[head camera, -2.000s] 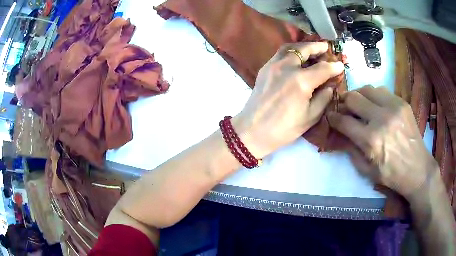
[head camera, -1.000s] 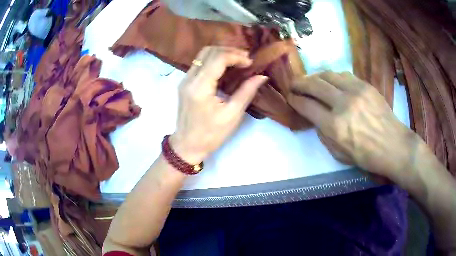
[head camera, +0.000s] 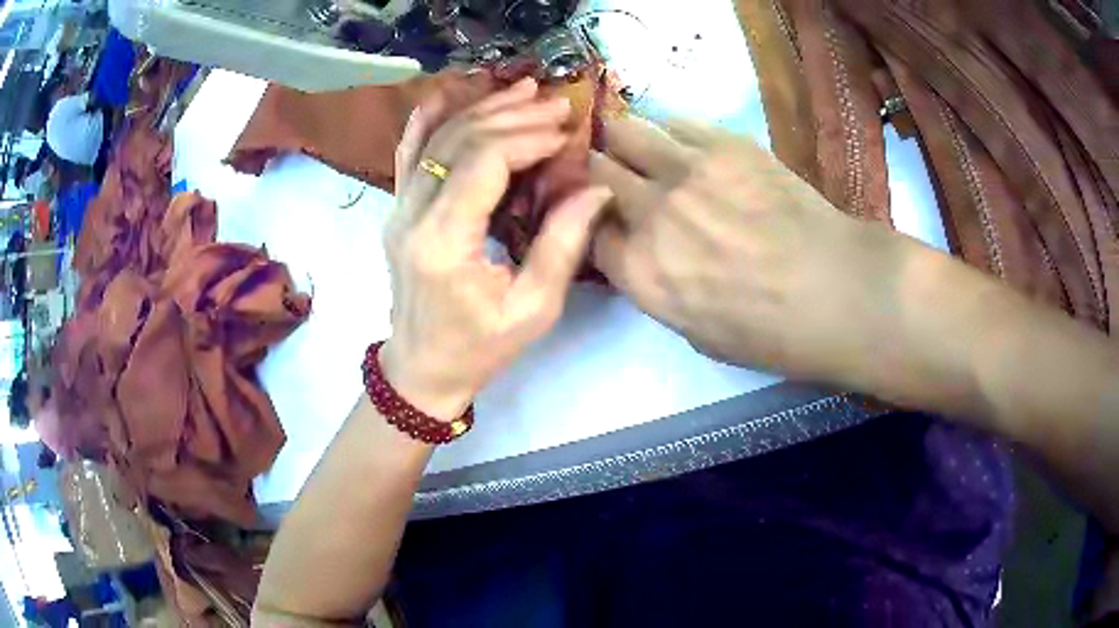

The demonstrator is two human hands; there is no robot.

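A rust-brown fabric piece (head camera: 338, 126) lies on the white machine table and runs under the sewing machine head (head camera: 276, 43) at the top. My left hand (head camera: 485, 233), with a ring and a red bead bracelet, rests over the piece, fingers curved and thumb apart, holding the bunched cloth. My right hand (head camera: 724, 245) has its fingertips on the cloth's right side, near the presser foot (head camera: 562, 55). The fingertips of my right hand are partly hidden and blurred. The needle cannot be made out.
A crumpled rust-brown panel pile (head camera: 184, 368) lies at the left. Long brown strips (head camera: 841, 117) with pale stitched lines hang at the right. The ruler-marked table edge (head camera: 638, 456) curves above my dark-clothed lap. Brown strips with pale lines show at the lower left.
The view has turned and shifted, so the machine head shows further left. My right hand has moved in towards the presser foot and my left hand. The cloth is bunched closer under both hands.
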